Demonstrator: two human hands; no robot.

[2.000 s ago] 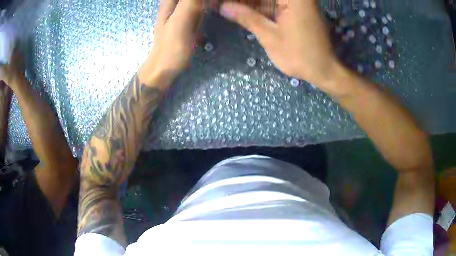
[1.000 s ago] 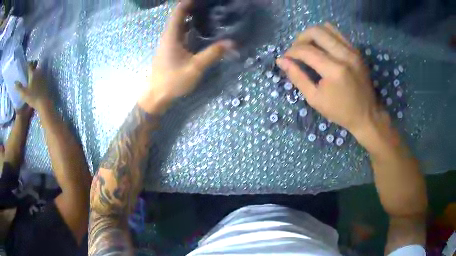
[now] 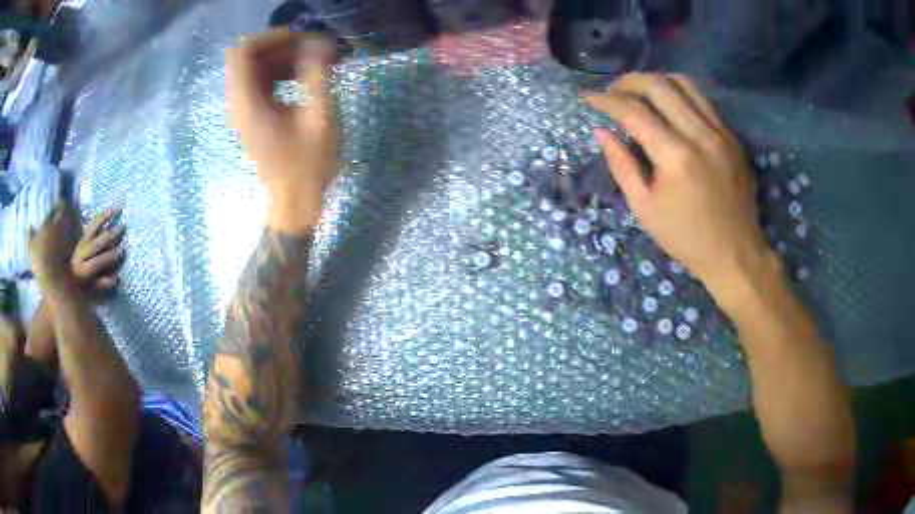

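Many small knobs with pale round tops (image 3: 613,276) lie loose on the bubble wrap. My right hand (image 3: 682,166) is over their far right part, its thumb and forefinger apart, with nothing visible between them. My left hand (image 3: 286,120) is blurred at the left, fingers bent and a gap inside them; no item shows in it. A dark housing (image 3: 597,35) with a small central hole lies at the far edge, just beyond my right fingertips. Another dark piece (image 3: 299,15), partly cut off, is above my left hand.
Bubble wrap (image 3: 451,371) covers the bench, glaring white at left. A pink-red patch (image 3: 487,48) and more dark shapes (image 3: 803,50) are along the far edge. Another person's hands (image 3: 75,246) are at the left, near pale striped-looking parts (image 3: 35,131).
My left hand has moved left, away from the blurred dark item near it. My right hand stays over the knobs. The view has shifted, showing the far-edge housing and pink patch.
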